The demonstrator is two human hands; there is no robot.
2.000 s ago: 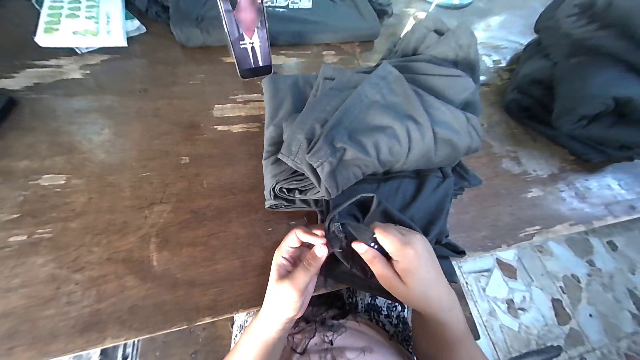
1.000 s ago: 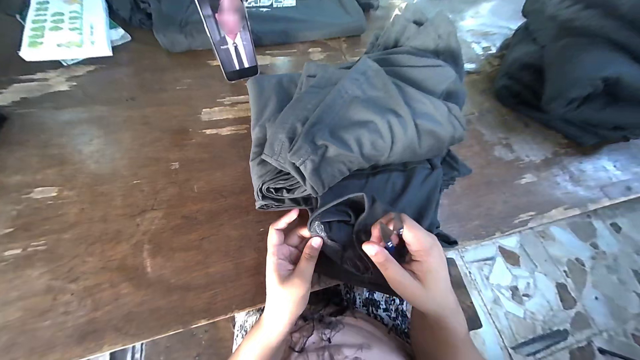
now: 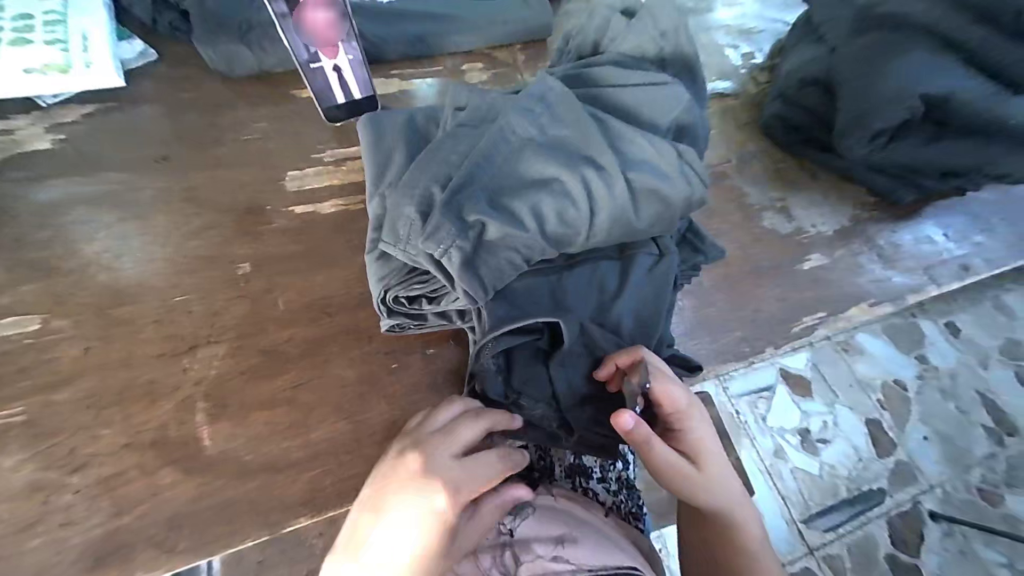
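A dark grey garment [image 3: 592, 296] hangs over the near table edge, its hemmed opening facing me. On and behind it lies a bunched, folded grey garment [image 3: 552, 168]. My left hand [image 3: 460, 464] rests at the lower left of the dark garment, its fingers bent against the cloth; whether it pinches the cloth is not plain. My right hand [image 3: 664, 424], just right of the garment's lower part, holds a small dark metal tool [image 3: 638, 388] between palm and fingers; its kind cannot be told. Loose dark threads [image 3: 516, 520] lie on the pink cloth in my lap.
The worn wooden table [image 3: 160, 320] has peeling patches. A smartphone [image 3: 332, 60] lies beyond the grey garment. Dark cloth [image 3: 904, 96] is heaped at the far right, with more folded cloth [image 3: 456, 28] at the back. Printed packets [image 3: 60, 48] lie far left. Tiled floor [image 3: 904, 416] shows at right.
My left hand has moved from the garment's opening down to its lower left, with its back now turned up. My right hand has drawn away from the opening to the right.
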